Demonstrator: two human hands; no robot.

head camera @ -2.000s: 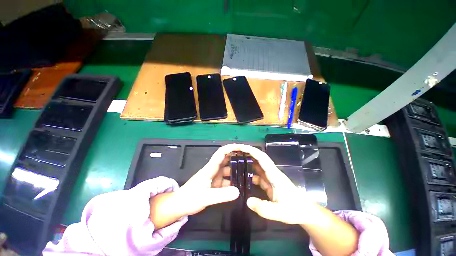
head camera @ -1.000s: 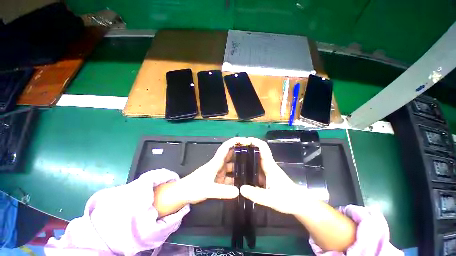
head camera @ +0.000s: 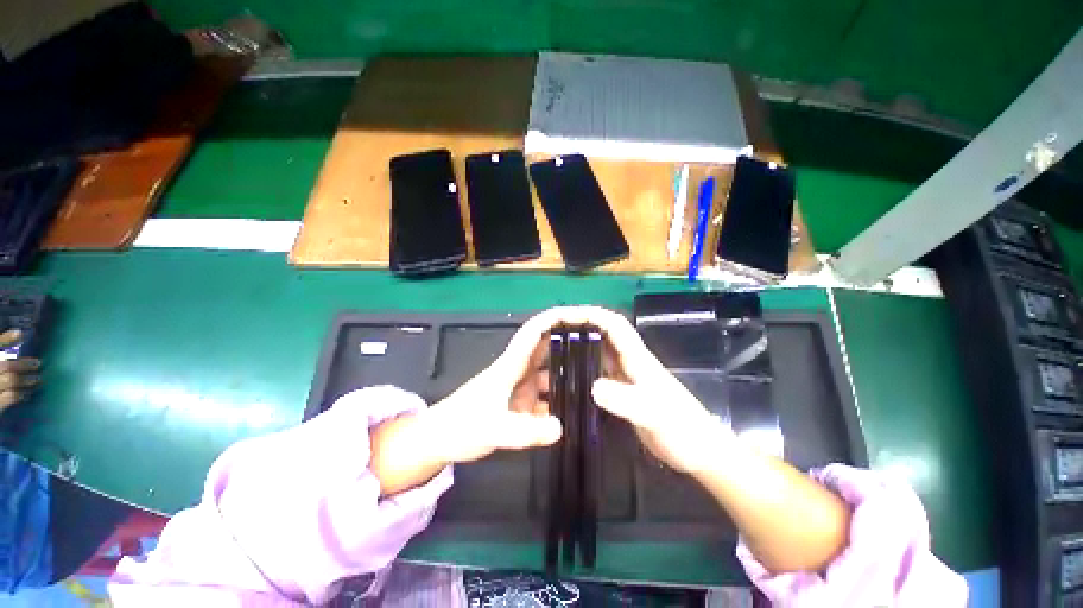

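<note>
A stack of part-assembled smartphones (head camera: pixel 572 475) stands on edge between my hands, its edges showing as parallel black lines. My left hand (head camera: pixel 499 410) holds it from the left and my right hand (head camera: pixel 641 404) from the right, with the fingertips meeting at the far end. The stack is over the black turnover tray (head camera: pixel 374 410), which has a small white label (head camera: pixel 374 348) in its left part. Glossy phones (head camera: pixel 701 356) lie in the tray's right part, partly hidden by my right hand and forearm.
Three black phones (head camera: pixel 502 208) lie on the brown board (head camera: pixel 344 214) with a blue pen (head camera: pixel 701 228), a pale stick (head camera: pixel 677 223) and a record sheet (head camera: pixel 635 105). Another phone (head camera: pixel 757 216) lies at its right. A phone tray (head camera: pixel 1045 356) stands far right, below a white post (head camera: pixel 974 178). Another person's hand (head camera: pixel 14 371) shows at the left edge.
The tray at the left has been moved out of view leftward, and another person's hand has appeared there. My hands still hold the stack, whose edges now show more separately.
</note>
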